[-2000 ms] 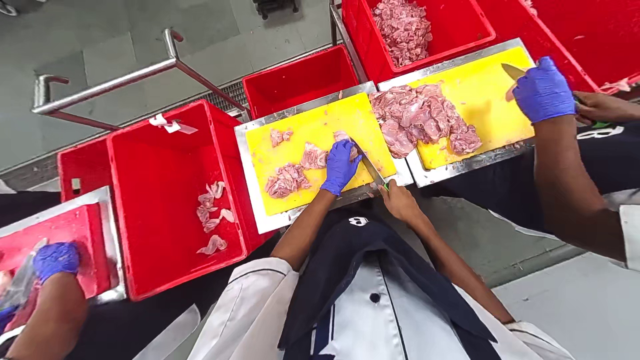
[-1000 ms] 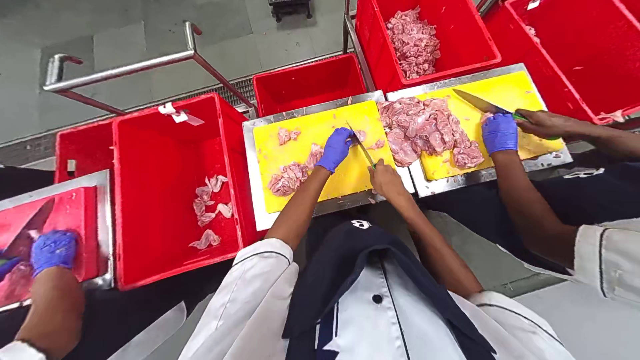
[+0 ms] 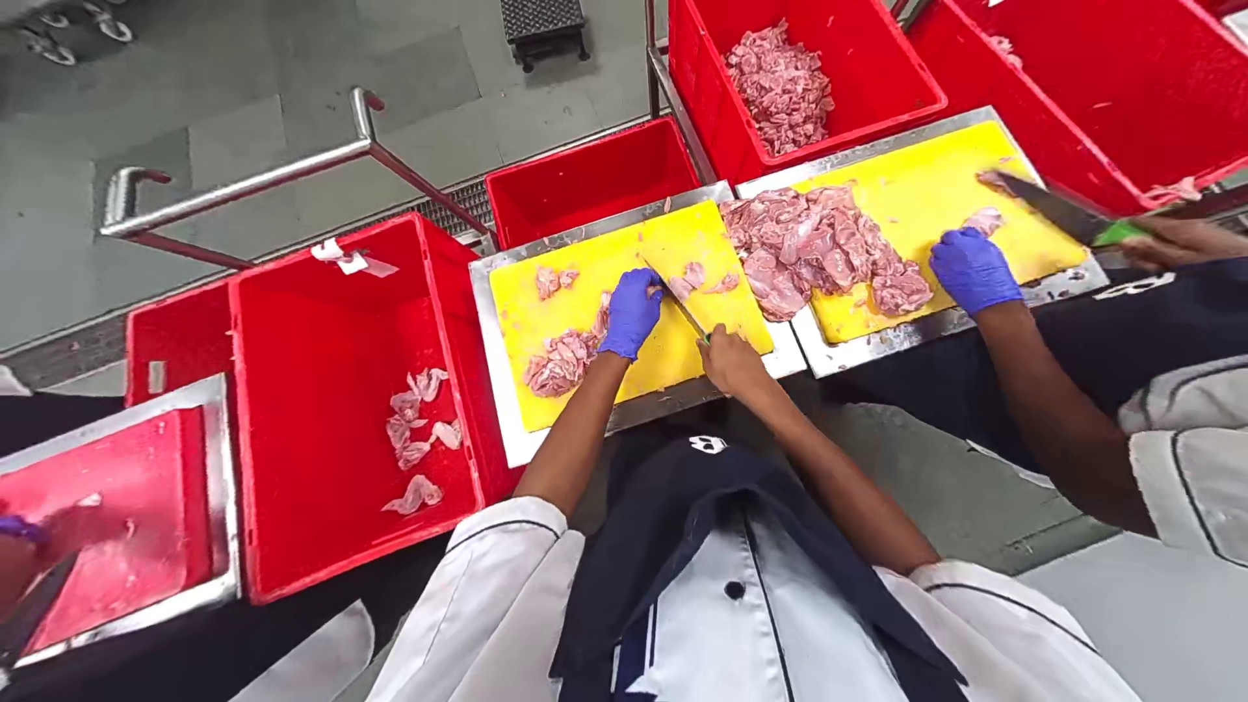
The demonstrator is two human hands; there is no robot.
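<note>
My left hand (image 3: 632, 314), in a blue glove, is over the yellow cutting board (image 3: 531, 288), its fingers bent beside the knife blade; whether it holds meat is hidden. Bare, my right hand (image 3: 733, 361) grips the handle of a kitchen knife (image 3: 685, 310), whose blade slants up and left across the board. A pile of cut raw meat (image 3: 563, 363) lies left of my gloved hand, with a small piece (image 3: 556, 282) above it. More small meat pieces (image 3: 688, 279) lie right of the blade. A large heap of raw meat (image 3: 814, 244) sits at the board's right side.
A red crate (image 3: 331, 419) with several meat pieces stands at left, a smaller red crate (image 3: 595, 180) behind the board, and one with cut meat (image 3: 882, 73) beyond. Co-workers with knives work on both sides, at a yellow board (image 3: 907, 195) and a red board (image 3: 146, 507).
My left hand and the knife have shifted over the board since two seconds ago. The right co-worker's knife has moved right, away from their gloved hand, since one second ago.
</note>
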